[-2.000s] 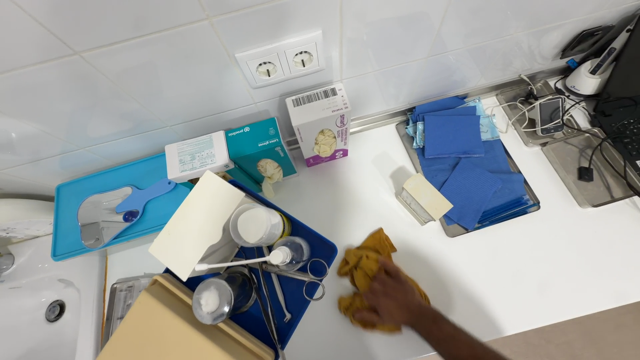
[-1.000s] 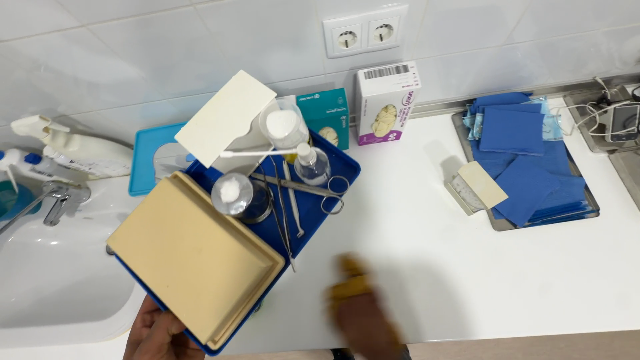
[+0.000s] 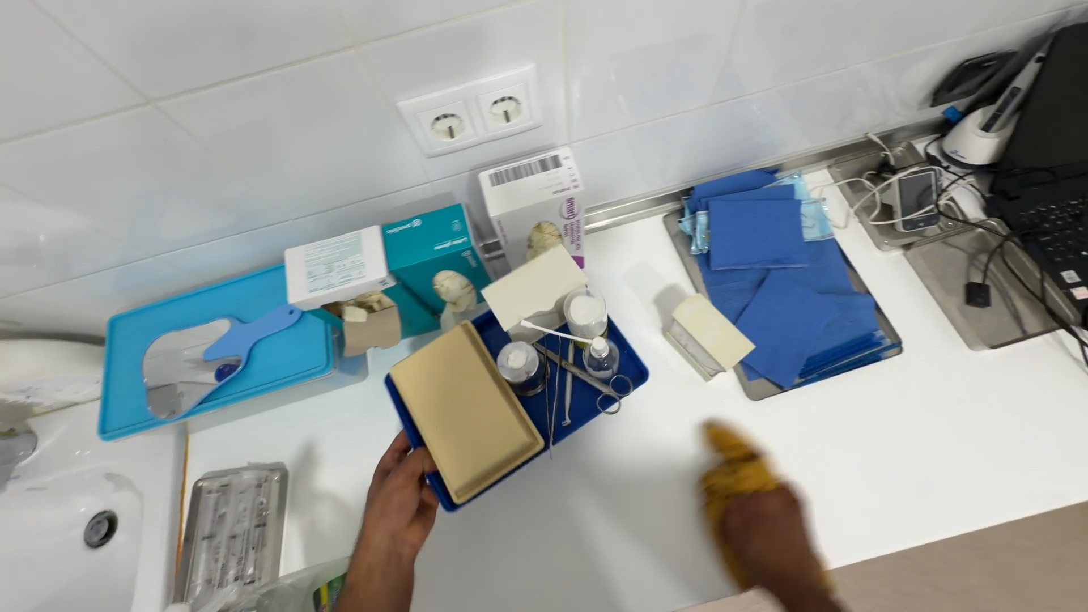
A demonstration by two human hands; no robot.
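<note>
My left hand (image 3: 403,497) grips the lower left edge of a blue plastic tray (image 3: 629,367). On that tray lie a beige plastic tray or lid (image 3: 466,410), scissors (image 3: 614,396), metal instruments, a small glass bottle (image 3: 601,359), a lidded glass jar (image 3: 521,368), a white container (image 3: 586,313), a white swab stick and a cream card box (image 3: 534,291). My right hand (image 3: 765,527), blurred, holds a mustard-yellow cloth (image 3: 733,472) against the white counter, to the right of the tray. A small cream box (image 3: 707,333) stands beyond the cloth, beside blue packets (image 3: 786,319) on a metal tray.
Glove boxes (image 3: 433,259) stand along the tiled wall, below the sockets. At left are a turquoise-lidded container (image 3: 293,361) with a mirror (image 3: 195,365), a metal tray of packaged items (image 3: 236,531) and a sink (image 3: 76,527). Cables, a phone-like device (image 3: 917,200) and a laptop (image 3: 1054,195) occupy the far right.
My left hand, out of view two seconds ago, now holds the blue tray, which has moved right, nearer the glove boxes. The cloth has moved right with my right hand. The view has shifted too.
</note>
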